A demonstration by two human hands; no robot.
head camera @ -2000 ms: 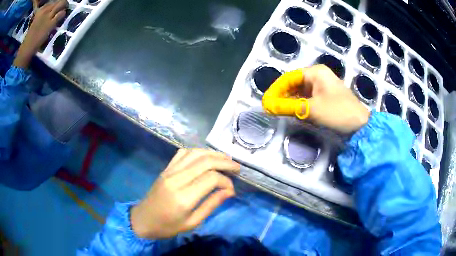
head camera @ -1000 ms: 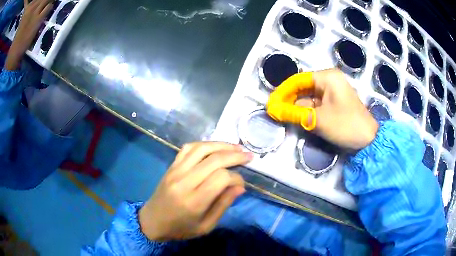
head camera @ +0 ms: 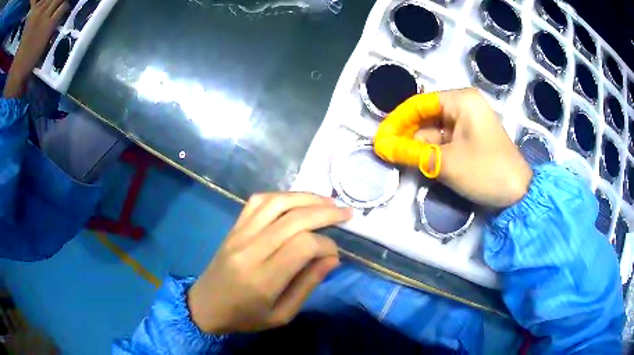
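Note:
A watch head [head camera: 366, 179] with a grey, hazy face sits in the near left corner pocket of the white blister tray [head camera: 410, 239]. My right hand [head camera: 480, 149], with orange-yellow finger cots on thumb and index finger, is curled over its upper right edge. The fingertips meet there; whether they pinch a film cannot be told. My left hand [head camera: 267, 260] is bare, its fingertips at the tray's near edge beside the same watch, with nothing seen in it. Another grey-faced watch head [head camera: 446, 210] is partly under my right hand. A black-faced watch head [head camera: 391, 88] sits above.
More watch heads fill the tray to the right. A dark green glossy mat [head camera: 208, 76] lies left of the tray. At far left a co-worker's hand [head camera: 38, 35] is at another white tray [head camera: 62, 75]. A red stool [head camera: 132, 194] stands on the blue floor below the bench.
The view has shifted, so the tray appears larger and further left. My left fingertips have come closer to the corner watch. My right hand stays at that watch's upper edge.

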